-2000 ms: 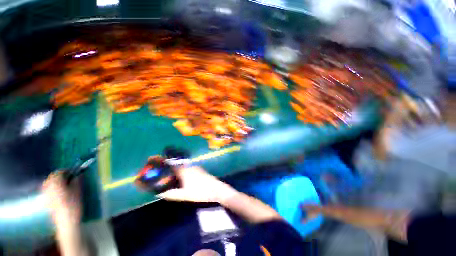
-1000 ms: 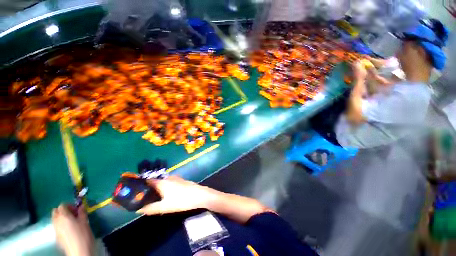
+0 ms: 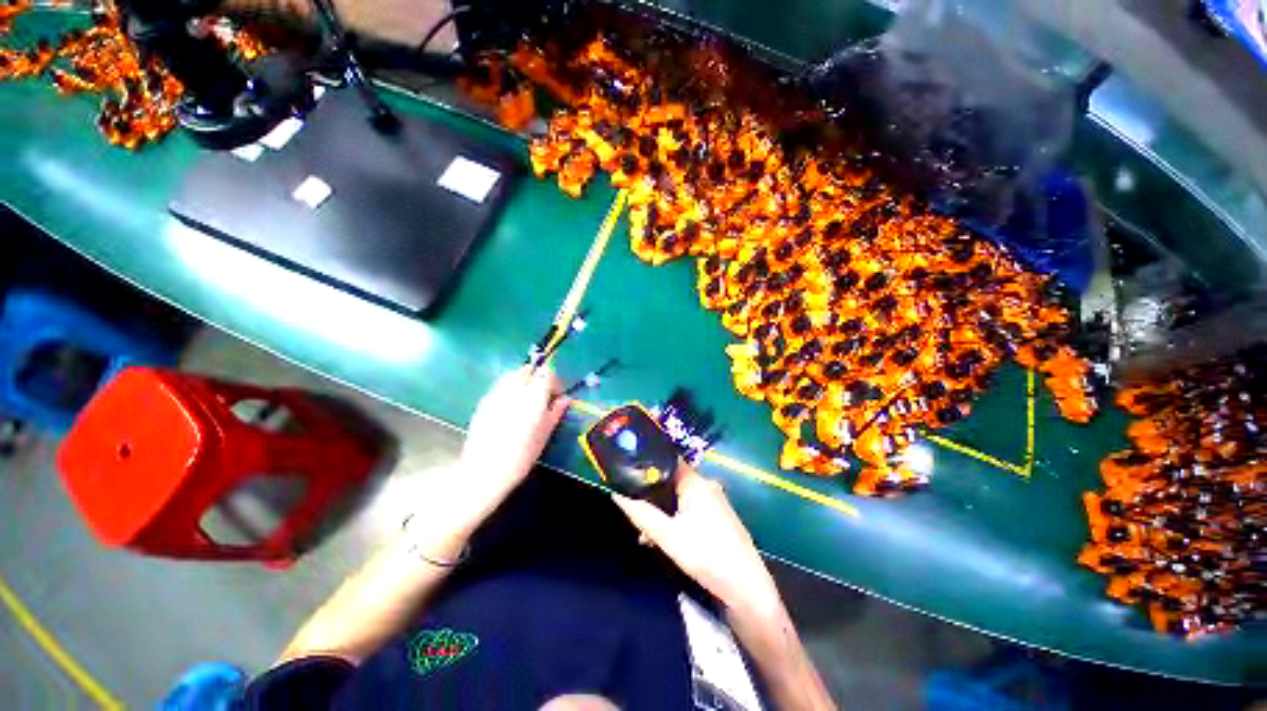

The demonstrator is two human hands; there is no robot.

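My left hand (image 3: 517, 420) is at the bench's front edge and holds thin black labelled parts (image 3: 559, 340) that point up and away from the fingers. My right hand (image 3: 695, 521) holds the black barcode scanner (image 3: 632, 452) with its orange-edged rounded head facing up. More black parts with white labels (image 3: 682, 429) lie on the green bench just right of the scanner head, partly hidden by it. The right fingers are partly hidden under the scanner.
A large heap of orange-and-black parts (image 3: 862, 292) lies beyond my hands, with another heap (image 3: 1181, 500) at the right. A closed black laptop (image 3: 361, 195) with white stickers lies left. A red stool (image 3: 139, 458) and blue stool (image 3: 56, 364) stand on the floor at left.
The view has swung left, so the laptop and red stool now show and the co-worker at the right is out of view. The scanner stays in my right hand.
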